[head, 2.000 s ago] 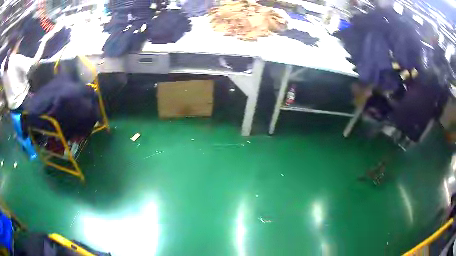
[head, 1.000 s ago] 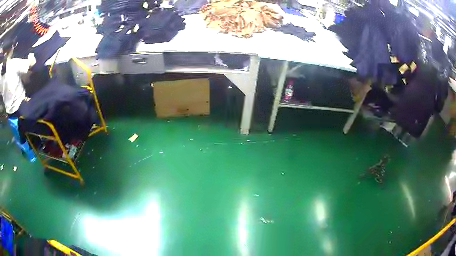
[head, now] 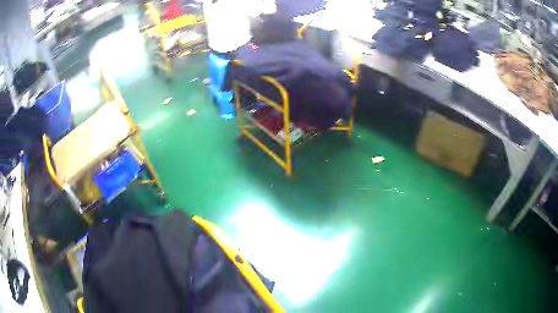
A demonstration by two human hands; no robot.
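Note:
Neither of my hands is in the picture. Nearest in front of me, at the bottom left, a pile of black and navy garments (head: 147, 263) lies on a trolley with a yellow tubular rail (head: 235, 260). Further ahead a second yellow-railed trolley (head: 286, 131) bears a large dark navy cloth heap (head: 300, 70). The picture is somewhat blurred.
A person in a white top (head: 226, 27) stands behind the far trolley. At left are a trolley with a tan board (head: 92, 143), a blue bin (head: 119, 176) and a white table edge (head: 30, 263). At right, a long white table (head: 456, 76) bears dark and brown pieces (head: 527, 79).
The view has swung to the left. The long table has shifted to the right, the loaded trolley is nearer the centre, and the near garment pile and left-hand trolley have come into view.

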